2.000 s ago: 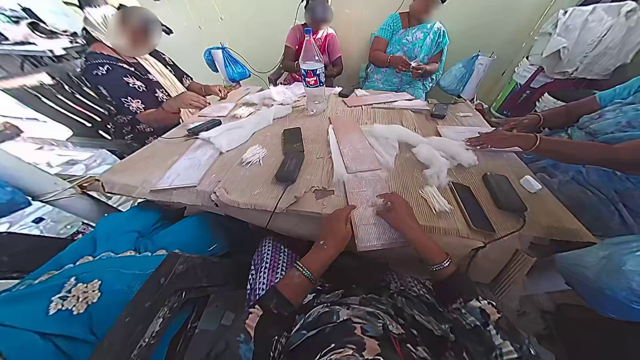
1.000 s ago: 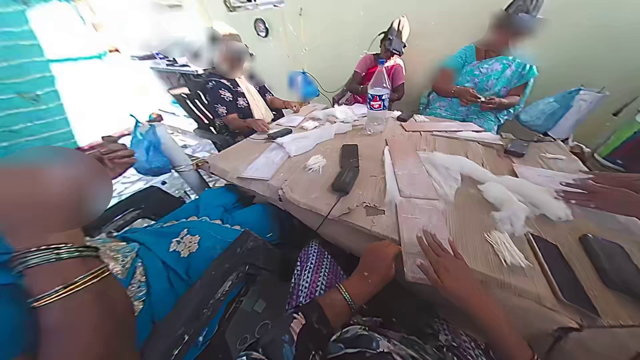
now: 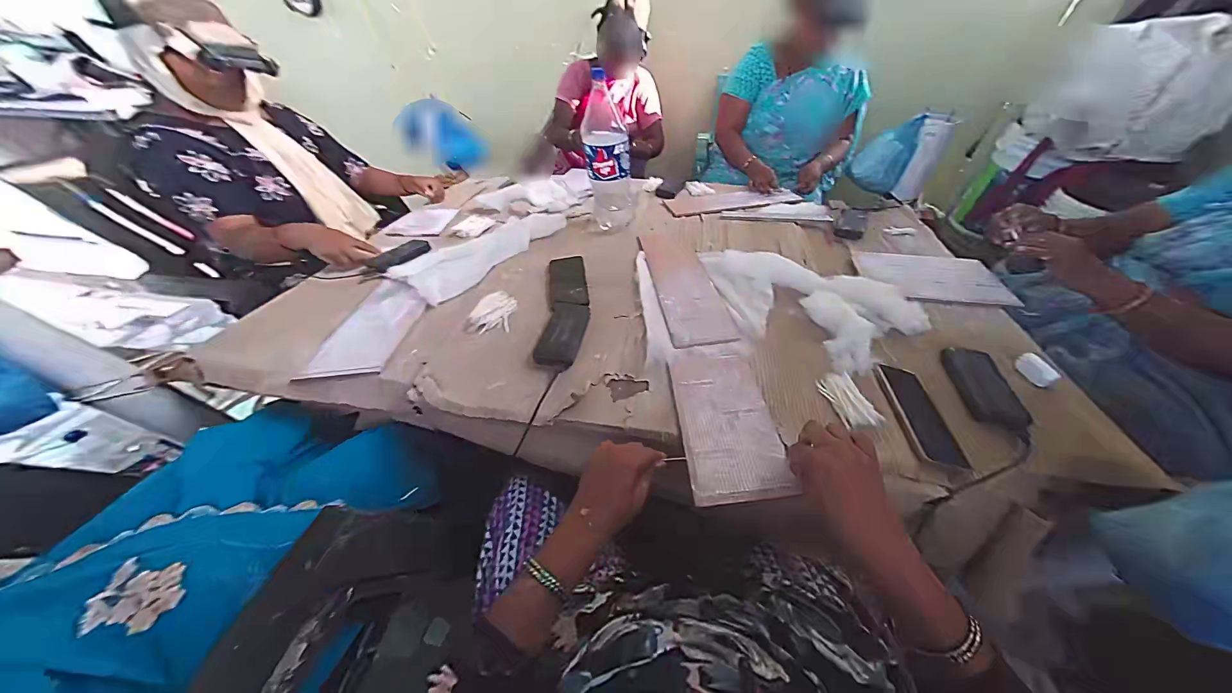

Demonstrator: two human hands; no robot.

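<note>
A ridged whitish board (image 3: 731,423) lies at the near table edge. Its far end meets a smoother pinkish board (image 3: 688,289). My left hand (image 3: 621,486) is just off the board's left side, fingers closed, with a thin pale strand or stick (image 3: 672,459) poking out of them. At the board's near right side, my right hand (image 3: 835,472) has its fingers bent down; whether it holds anything is hidden. Beyond my right hand are a small pile of thin white cotton sticks or wicks (image 3: 849,400) and loose white cotton (image 3: 847,313).
Right of the wicks lie a black smartphone (image 3: 921,416) and a dark corded device (image 3: 985,387). Another dark corded device (image 3: 564,322) and white wicks (image 3: 492,312) lie to the left. A plastic bottle (image 3: 607,154) stands at the back. Several people sit around the wooden table (image 3: 472,385).
A second ago my right hand lay spread on the ridged board; now it is bent at its right side. My left hand's fingers are now closed around the pale strand. The view has swung.
</note>
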